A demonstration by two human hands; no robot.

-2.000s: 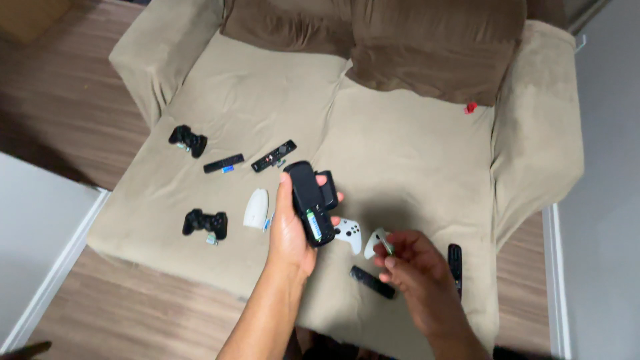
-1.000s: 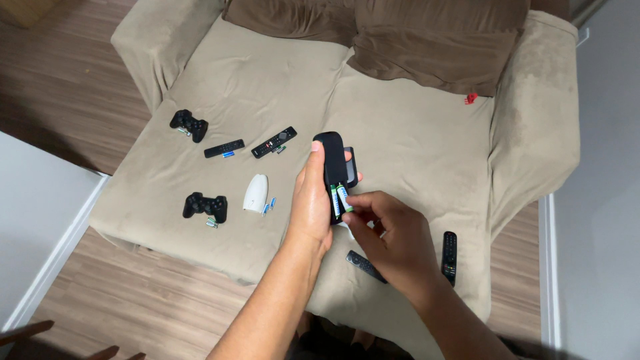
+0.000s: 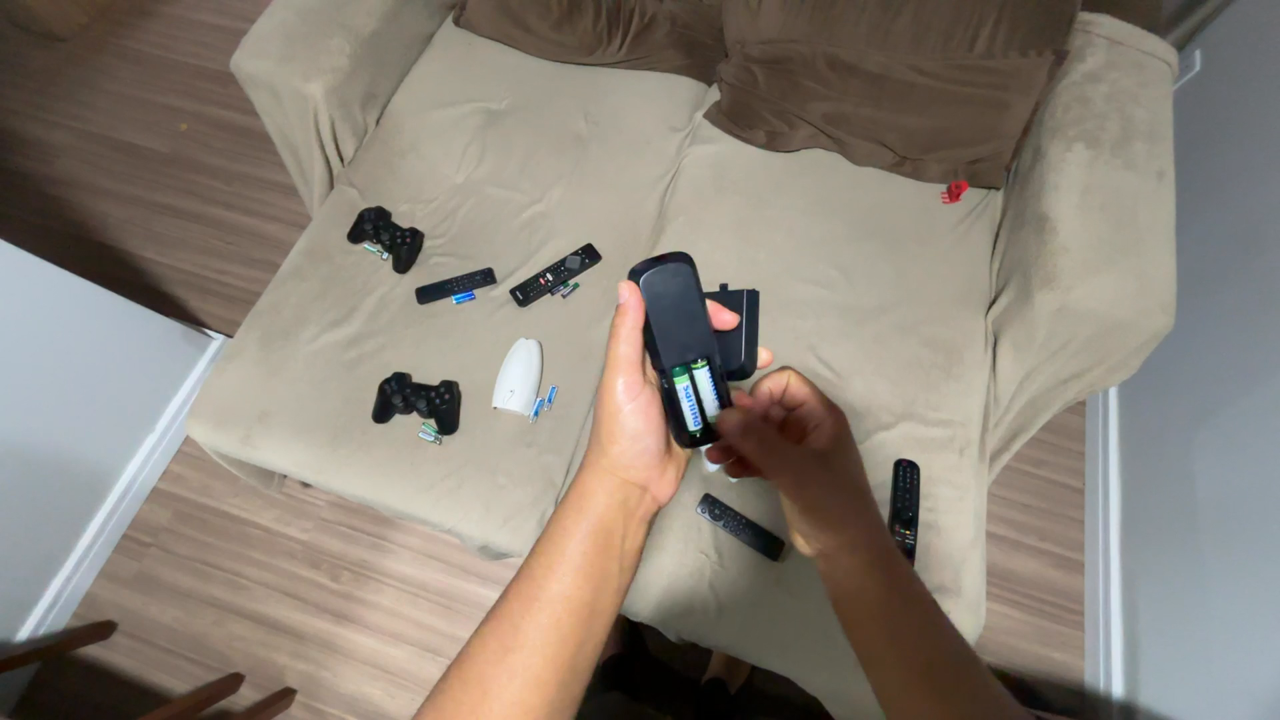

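Note:
My left hand (image 3: 640,410) holds a black remote control (image 3: 672,300) with its back up and its battery bay uncovered. Two Philips batteries (image 3: 697,395) lie side by side in the bay. The same hand's fingers also keep a black battery cover (image 3: 740,325) behind the remote. My right hand (image 3: 795,440) is at the bay's lower right edge, fingers curled and blurred; whether it grips anything cannot be told. Mostly hidden beneath the hands is a white controller (image 3: 714,460).
On the beige sofa (image 3: 560,160) lie black game controllers (image 3: 415,402), black remotes (image 3: 555,275), a white plastic shell (image 3: 518,377) with blue batteries (image 3: 544,402), and a red clip-like item (image 3: 954,192). Two more remotes (image 3: 740,527) rest near the front right.
Two seconds ago one battery showed in the bay and my right hand was apart from the remote; now two are in it. My right fingers have shifted from the batteries to the bay's lower edge.

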